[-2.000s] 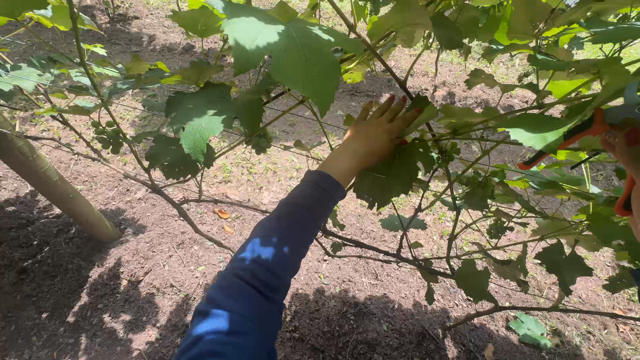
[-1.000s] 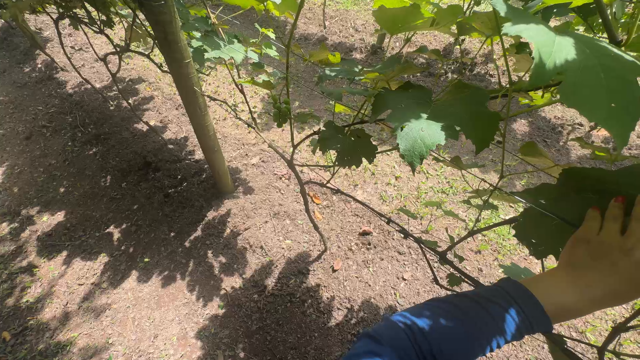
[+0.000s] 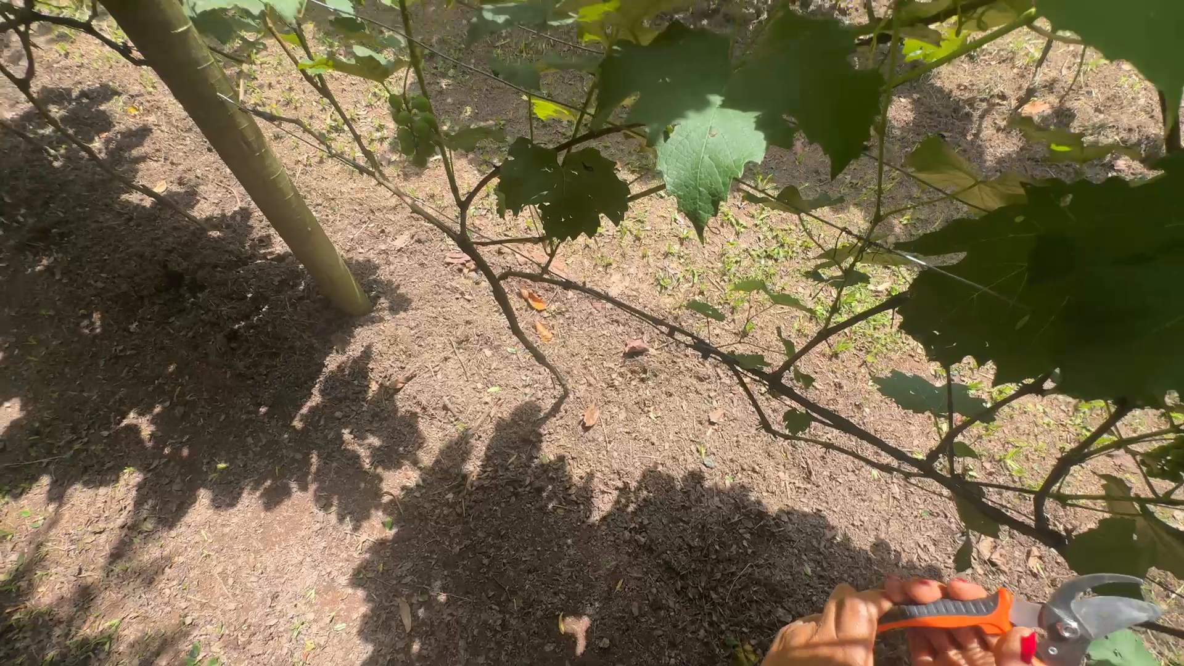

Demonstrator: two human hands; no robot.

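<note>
Pruning shears (image 3: 1064, 618) with an orange and grey handle lie level at the lower right, their curved blades apart and pointing right. My left hand (image 3: 819, 634) appears closed at the handle's left end. Fingers with red nails, apparently of my right hand (image 3: 971, 647), wrap the handle near the pivot. The hands overlap and are cut off by the lower edge, so their exact hold is partly hidden. Above them runs a dark grapevine branch (image 3: 842, 421), and large vine leaves (image 3: 1064, 277) hang at the right.
A slanting wooden post (image 3: 250, 157) stands at the upper left. Small green grapes (image 3: 413, 128) hang beside it. A thin wire (image 3: 832, 222) crosses the foliage. Shaded soil (image 3: 573, 555) with scattered dry leaves lies below.
My left hand has left the large leaf at the right, where it rested a second ago. The shears, at the right edge two seconds ago, are now low at the right. The view has swung left.
</note>
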